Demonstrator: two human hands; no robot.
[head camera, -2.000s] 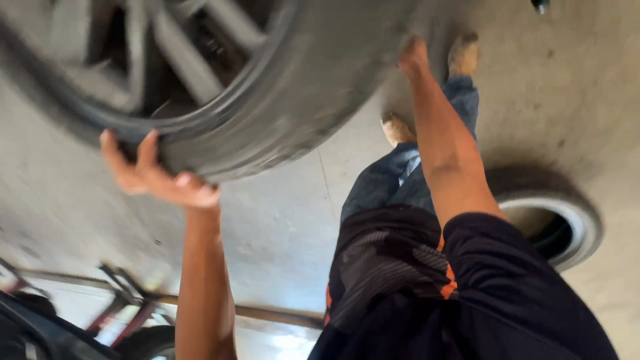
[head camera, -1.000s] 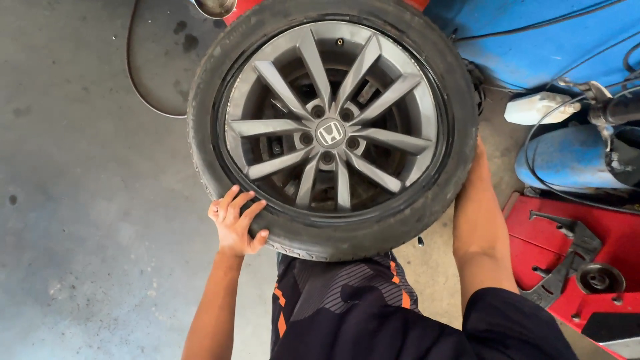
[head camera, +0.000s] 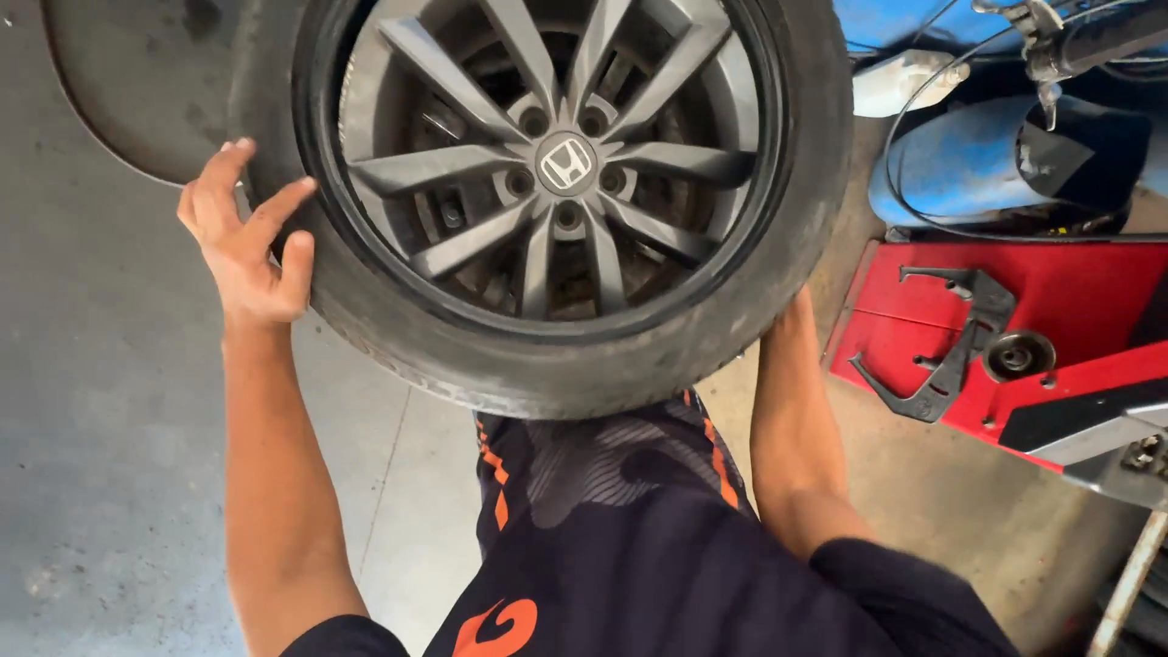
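Observation:
A Honda alloy wheel (head camera: 438, 169) with a black rubber tire (head camera: 547, 374) around it fills the upper middle, its spoked face toward me. My left hand (head camera: 251, 237) is at the tire's left side, fingers spread, fingertips on or close to the sidewall. On the lower right, my right forearm reaches up behind the tire; the right hand itself is hidden there, so its grip does not show. Dark gaps between the spokes show parts behind the wheel. The tire's lower edge is in front of my dark shirt.
A red metal machine (head camera: 1086, 283) with a black bracket (head camera: 981, 328) and a round metal cup (head camera: 1018, 356) stands at the right. Above it are a blue cylinder (head camera: 958, 169), a white plastic bottle (head camera: 899, 82) and a black cable. A thin hose (head camera: 91, 128) curves over the floor at upper left.
The view has swung strongly since two seconds ago. Since one second ago, my left hand's fingers have spread wider and the wheel appears larger and closer. The loose tire of the earliest frame is out of view.

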